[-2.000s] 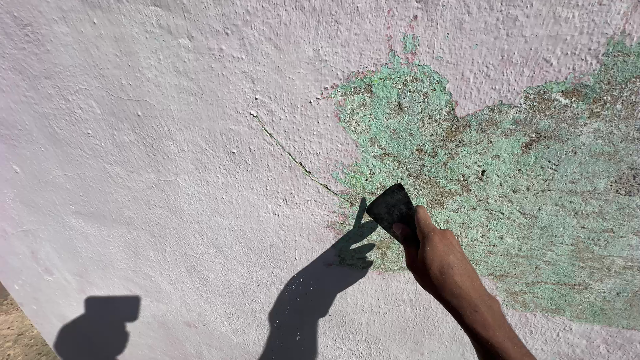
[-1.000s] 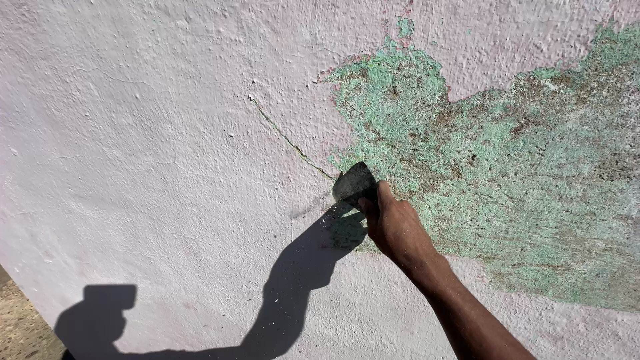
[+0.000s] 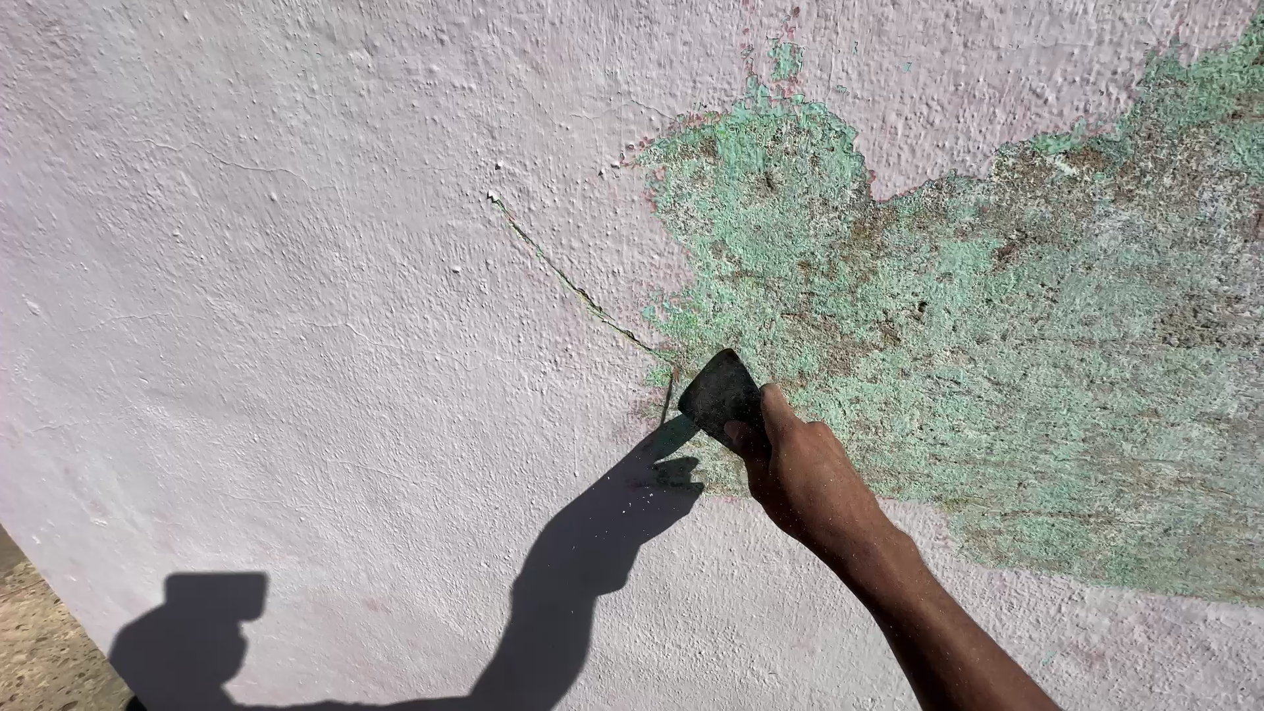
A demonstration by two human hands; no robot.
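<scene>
My right hand [image 3: 805, 469] is closed around a dark scraper blade [image 3: 724, 395], its flat face toward me and its thumb side at the lower edge. The blade is at the lower left part of a patch of exposed green, weathered paint [image 3: 987, 395] on a pale pinkish-white textured wall [image 3: 346, 395]. Whether its edge touches the wall cannot be told. A thin crack [image 3: 573, 281] with green showing in it runs from the upper left down to the patch, just left of the blade. My left hand is not in view.
Shadows of my arm [image 3: 573, 563] and of a head with a boxy shape on top [image 3: 188, 632] fall on the lower wall. Rough brown ground [image 3: 39, 642] shows at the lower left corner, beyond the wall's slanting edge.
Over the last second my right hand and the scraper have moved a little to the right, away from the lower end of the crack.
</scene>
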